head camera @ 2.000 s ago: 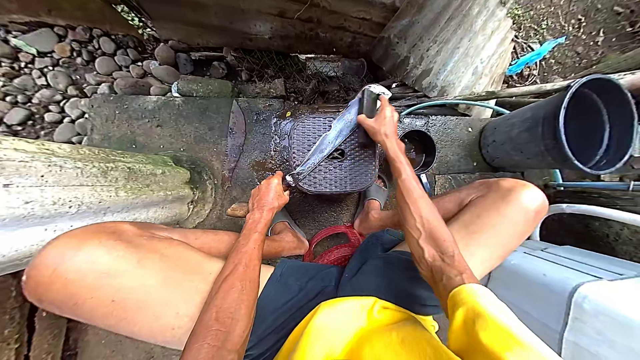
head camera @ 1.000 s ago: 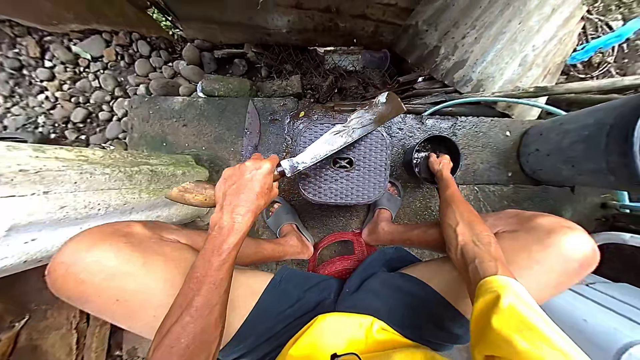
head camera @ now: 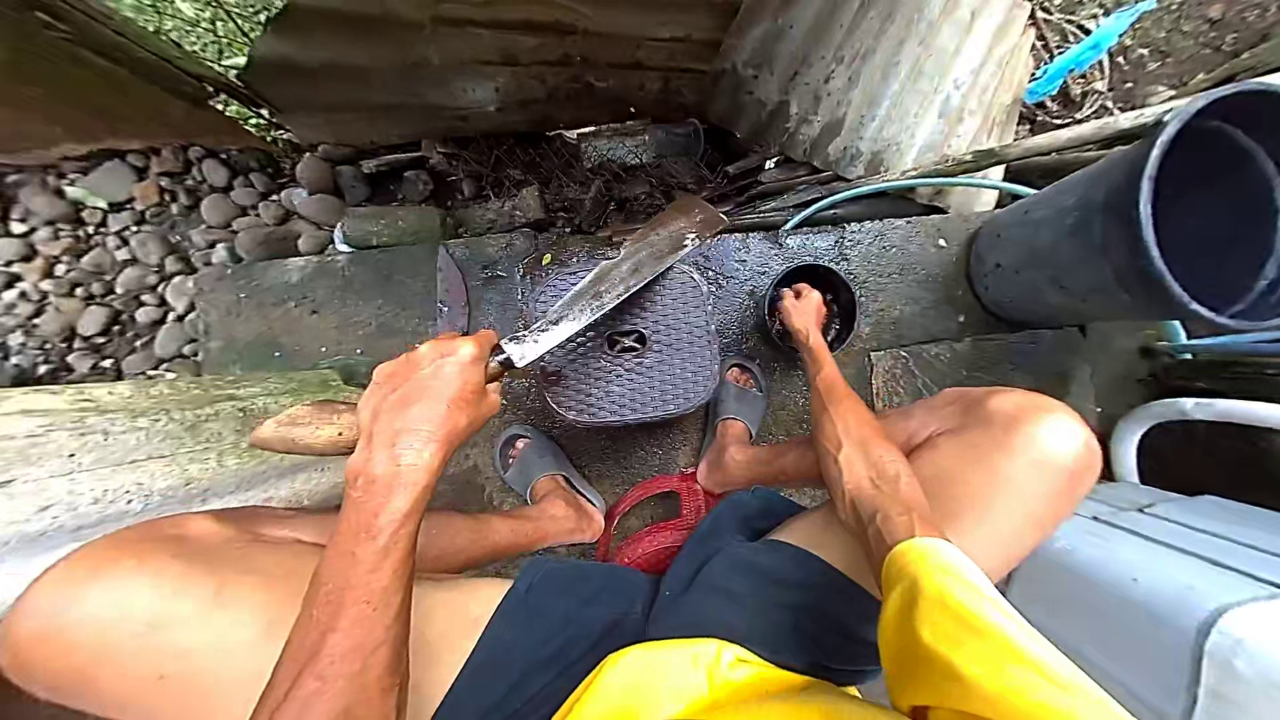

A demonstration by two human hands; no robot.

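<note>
My left hand [head camera: 425, 395] is closed around the handle of a long machete [head camera: 615, 285], whose wide blade slants up and right over a grey woven-pattern plastic stool [head camera: 640, 380]. My right hand [head camera: 803, 312] reaches into a small round black bowl [head camera: 848, 300] at the stool's right; its fingertips are partly hidden, so whether it grips something does not show. Another dark blade [head camera: 452, 292] lies on the wet concrete just beyond my left hand. A carved wooden piece [head camera: 305, 428] sticks out to the left of that hand.
A tall black bucket [head camera: 1075, 240] leans at the right, near a light blue hose [head camera: 900, 184]. Red plastic [head camera: 660, 515] lies between my feet. River stones [head camera: 130, 250] fill the back left. A pale log-like slab [head camera: 150, 440] is at the left, white plastic [head camera: 1150, 600] at the right.
Two seconds ago my right hand was up at the blade's far end; it has since moved right and down into the black bowl. The machete stays in my left hand.
</note>
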